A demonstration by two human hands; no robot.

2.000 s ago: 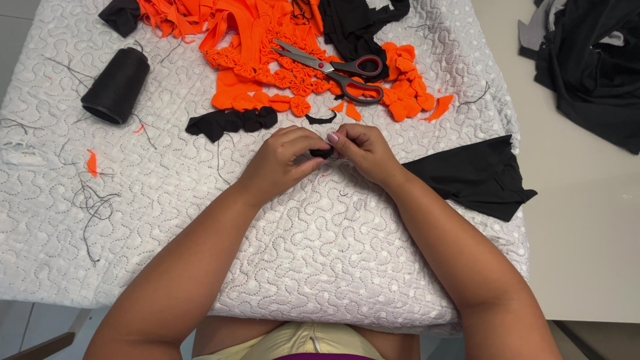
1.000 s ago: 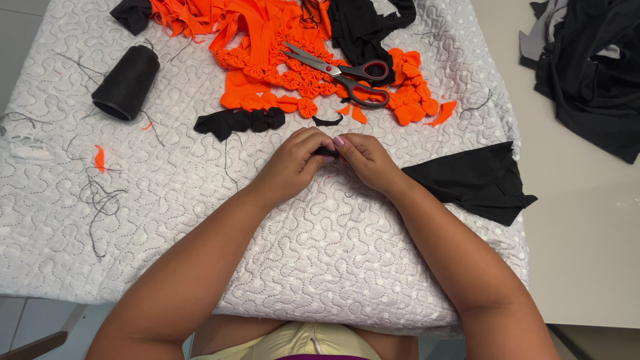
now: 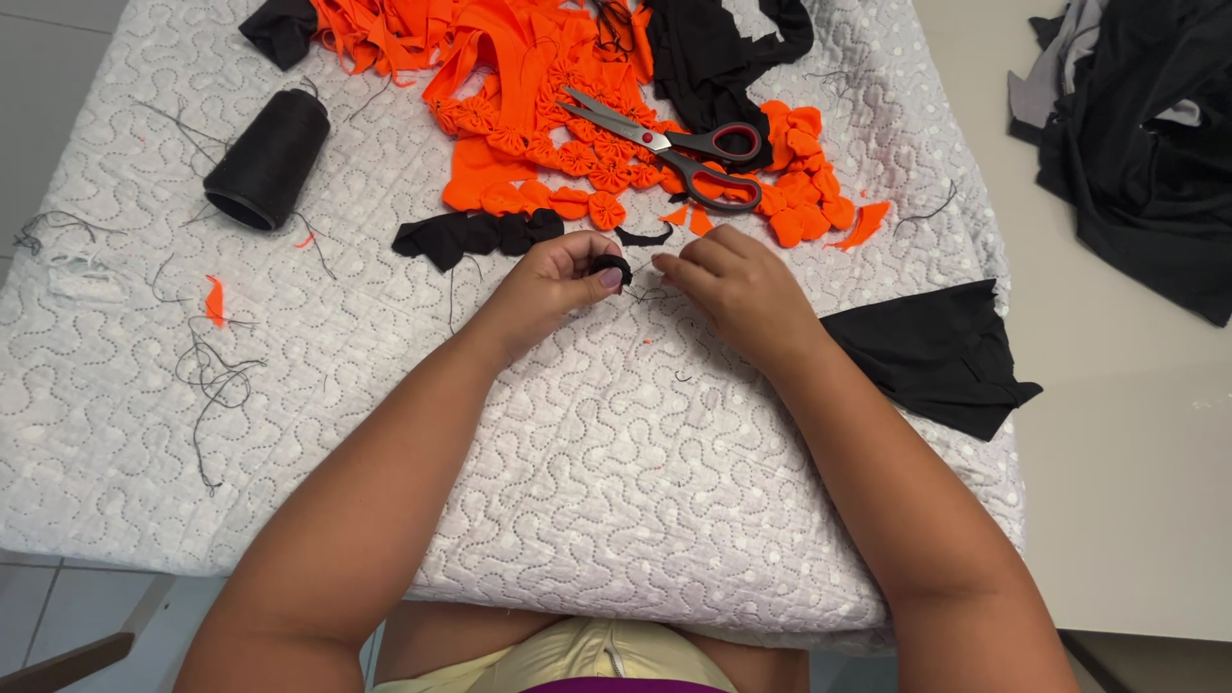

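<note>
Between its thumb and fingers, my left hand (image 3: 556, 287) pinches a small gathered piece of black fabric (image 3: 612, 268). My right hand (image 3: 736, 289) is a short way to the right of it, thumb and fingertips drawn together; whether a needle or thread is between them is too small to tell. A dark thread (image 3: 647, 297) shows below the gap between the hands. Just above lie a thin black fabric scrap (image 3: 643, 237) and a row of gathered black fabric pieces (image 3: 481, 237). Scissors with black and red handles (image 3: 658, 141) rest partly open on orange fabric rosettes (image 3: 608, 173).
A black thread cone (image 3: 268, 159) lies at the left, with loose thread (image 3: 217, 375) below it. Orange fabric (image 3: 525, 58) and black fabric (image 3: 707, 58) lie at the back. A black cut piece (image 3: 924, 361) is beside my right forearm; dark garments (image 3: 1136, 144) lie farther right.
My hands were together at the black piece; now my right hand is apart from it, to the right. The black piece remains in my left hand.
</note>
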